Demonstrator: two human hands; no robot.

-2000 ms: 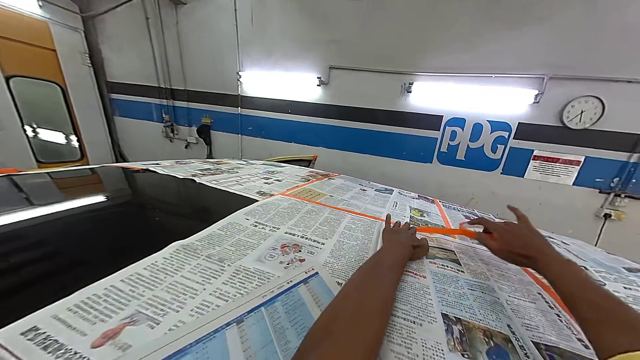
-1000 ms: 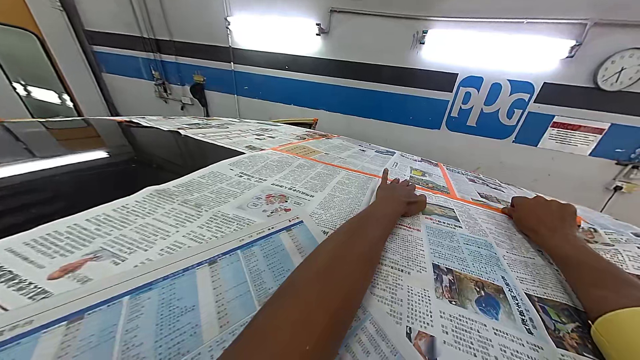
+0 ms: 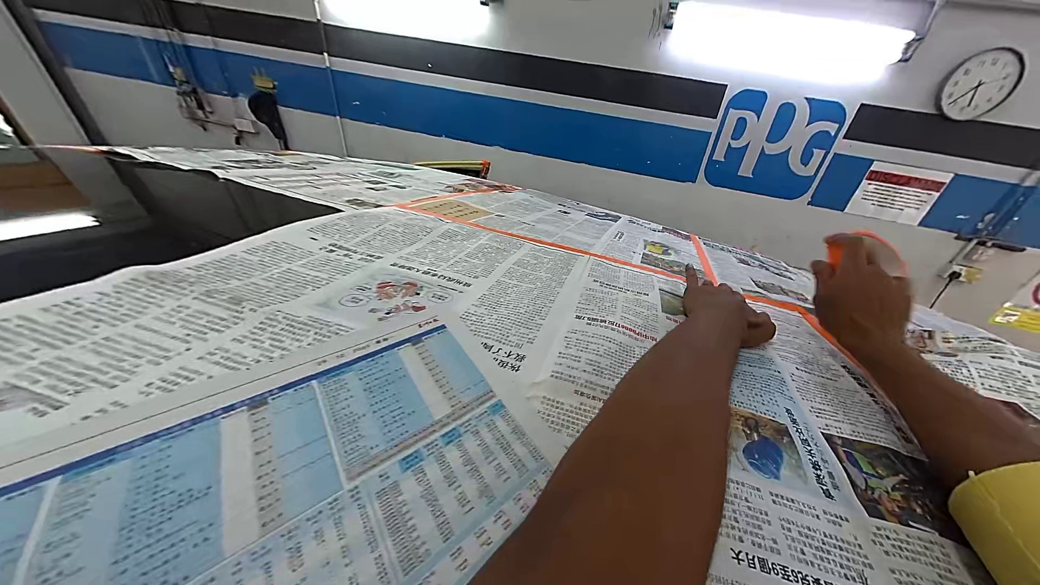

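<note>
Newspaper sheets (image 3: 520, 349) cover a broad surface, joined along their edges by orange masking tape (image 3: 561, 246). My left hand (image 3: 719, 313) presses on the paper at the tape line, fingers spread, close to where another tape strip meets it. To its right, my right hand (image 3: 863, 296) is raised a little above the sheets, its fingers around a roll of orange tape (image 3: 873, 245). The hand and roll are slightly blurred. Below the right hand, a tape strip runs down the paper toward the right forearm.
A dark glossy surface (image 3: 146, 219) shows past the paper's edge at the left. Behind stands a wall with a blue stripe (image 3: 504, 110), a clock (image 3: 981, 84), bright tube lights (image 3: 788, 41) and a socket (image 3: 965, 273) with a cable.
The orange strip held between the hands two seconds ago now lies along the paper. My right hand has lifted off the sheets with the roll. My left hand stays on the tape line.
</note>
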